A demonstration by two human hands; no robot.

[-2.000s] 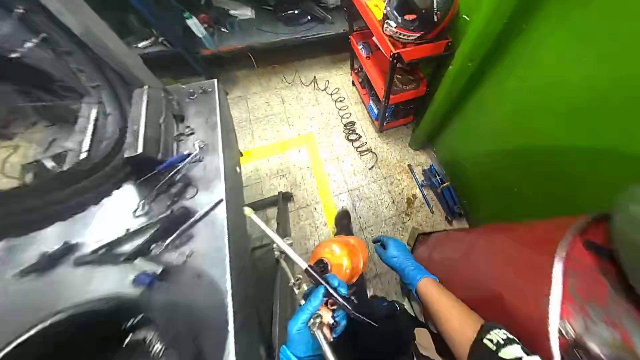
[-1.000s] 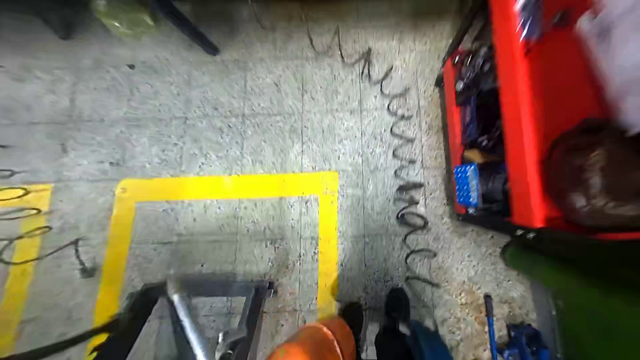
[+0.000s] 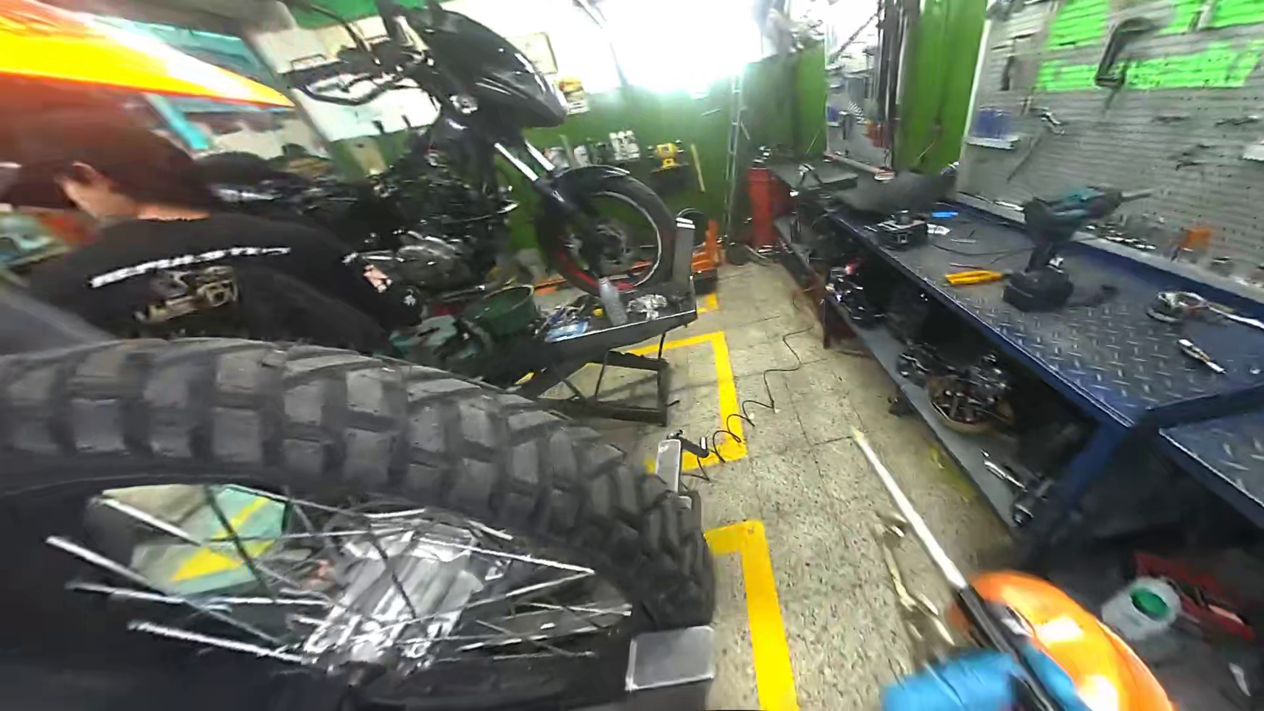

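At the bottom right edge, my left hand (image 3: 958,681), in a blue glove, is closed around the dark lower part of a long rod (image 3: 918,518). The rod's pale metal upper part points up and left over the floor. Just right of the hand is a glossy orange part (image 3: 1076,632); whether they touch is unclear. Blur and the frame's edge hide much of the grip. My right hand is not in view.
A knobby motorcycle tyre (image 3: 395,415) on a spoked wheel fills the lower left. Behind it a person (image 3: 217,267) in black leans beside a black motorcycle (image 3: 494,79). A blue workbench (image 3: 1096,326) with a cordless tool (image 3: 1057,237) runs along the right; a coiled hose (image 3: 736,420) lies on the floor.
The view has swung widely, from the floor and red cart to the wheel and workbench. My right hand, seen open two seconds ago, is out of view.
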